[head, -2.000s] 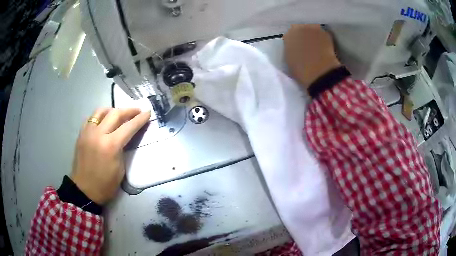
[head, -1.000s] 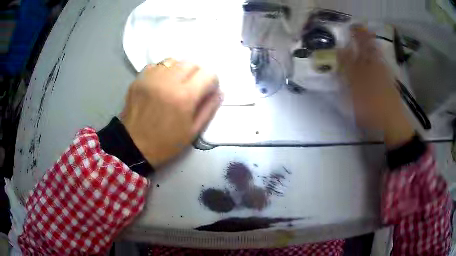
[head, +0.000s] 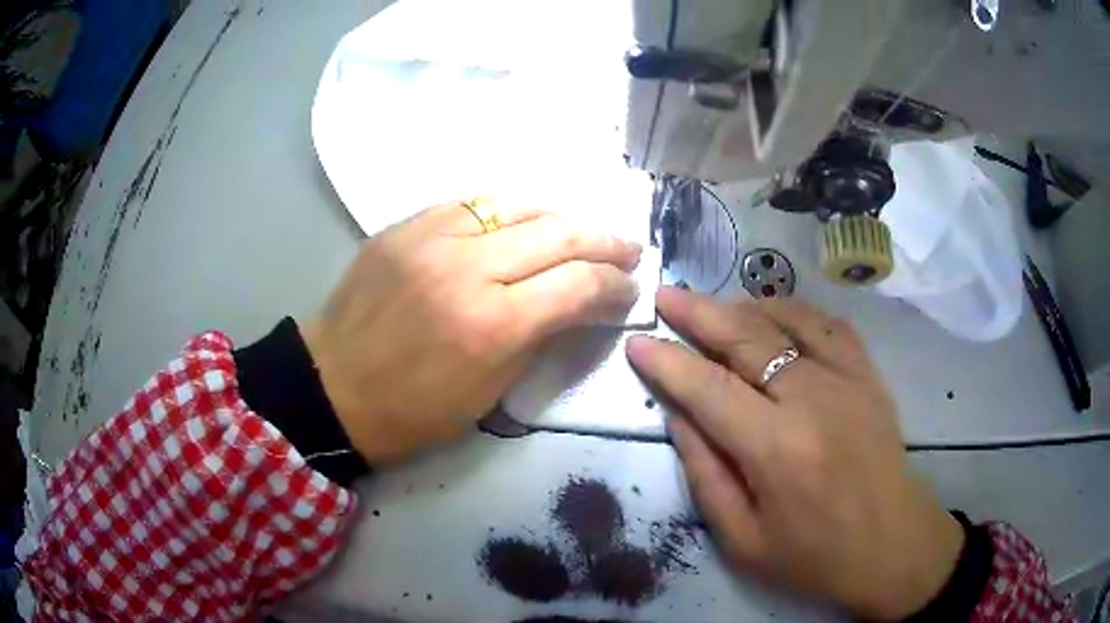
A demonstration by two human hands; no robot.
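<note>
A white fabric piece (head: 420, 116), washed out by glare, lies on the bed left of the needle. My left hand (head: 475, 316) presses flat on its near part, fingertips left of the presser foot (head: 666, 219). My right hand (head: 791, 450) is palm down in front of the needle plate (head: 706, 243). Its thumb and index finger are apart, tips by the fabric's near edge; they show no clear grip. The needle is hard to see. More white fabric (head: 956, 250) lies behind the tension knob (head: 856, 247); whether it joins the first piece is hidden.
The machine head (head: 730, 85) stands above the fingertips. A slim black tool (head: 1057, 335) lies on the bed at right, with another dark tool (head: 1038, 183) behind it. Dark smudges (head: 587, 511) mark the table near the front edge.
My right hand has come from beside the tension knob to the front of the needle plate. My left hand has moved slightly right, to the foot. The view has shifted, showing more machine head.
</note>
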